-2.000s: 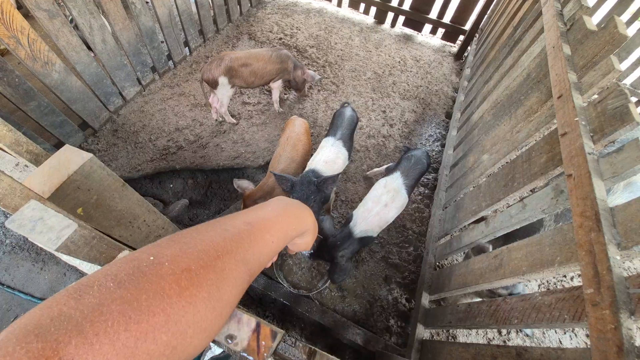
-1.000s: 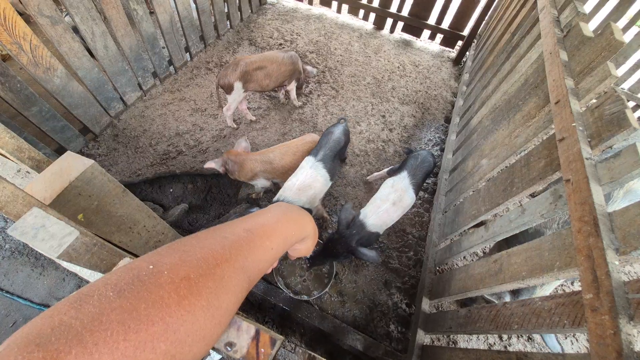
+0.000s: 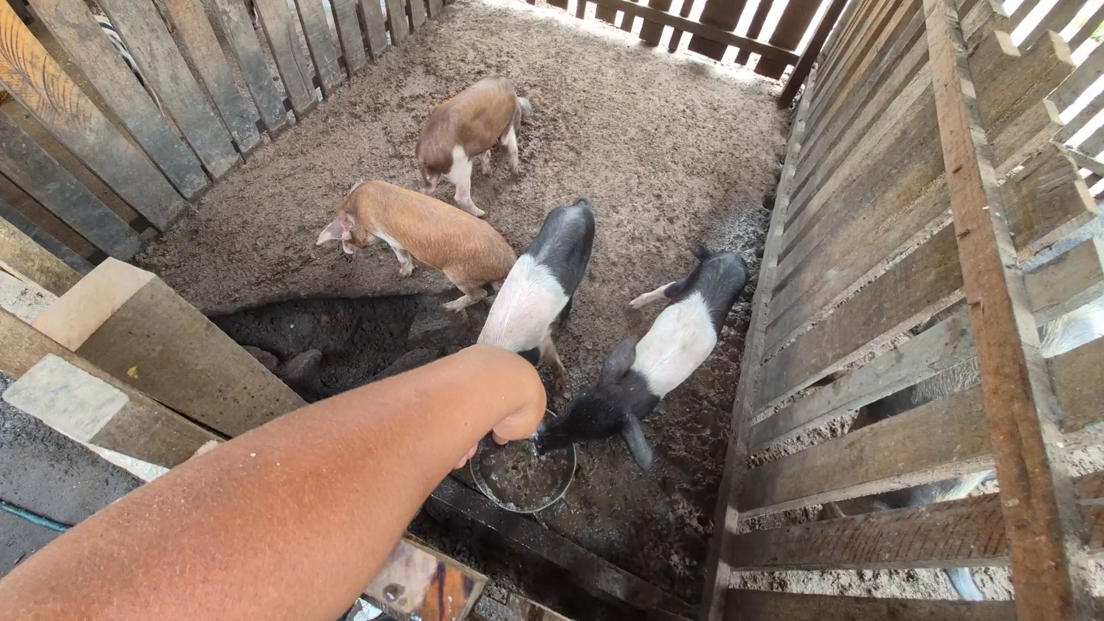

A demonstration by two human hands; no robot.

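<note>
My left hand (image 3: 516, 405) hangs bent down at the wrist over a round, thin-rimmed basin (image 3: 522, 485) of murky liquid. Most of the hand is hidden behind the wrist, so whether it grips anything cannot be seen. At the basin's right side a black-and-white pig (image 3: 677, 345) has its snout at the rim. Another black-and-white pig (image 3: 526, 302) stands just beyond my wrist, its head hidden by my arm. A ginger pig (image 3: 431, 231) faces left behind the hand, and a brown pig (image 3: 470, 125) with white legs stands farther back. My right hand is out of view.
Slatted wooden fences stand at the left (image 3: 190, 86) and right (image 3: 871, 293) of the muddy pen. A thick wooden post (image 3: 172, 345) lies close to my forearm. Dark wet mud (image 3: 345, 332) fills a sunken patch. Animals partly show through the right slats.
The ginger pig has backed out from beside my arm and turned its head left. The brown pig has turned around. My left arm stays stretched toward the basin.
</note>
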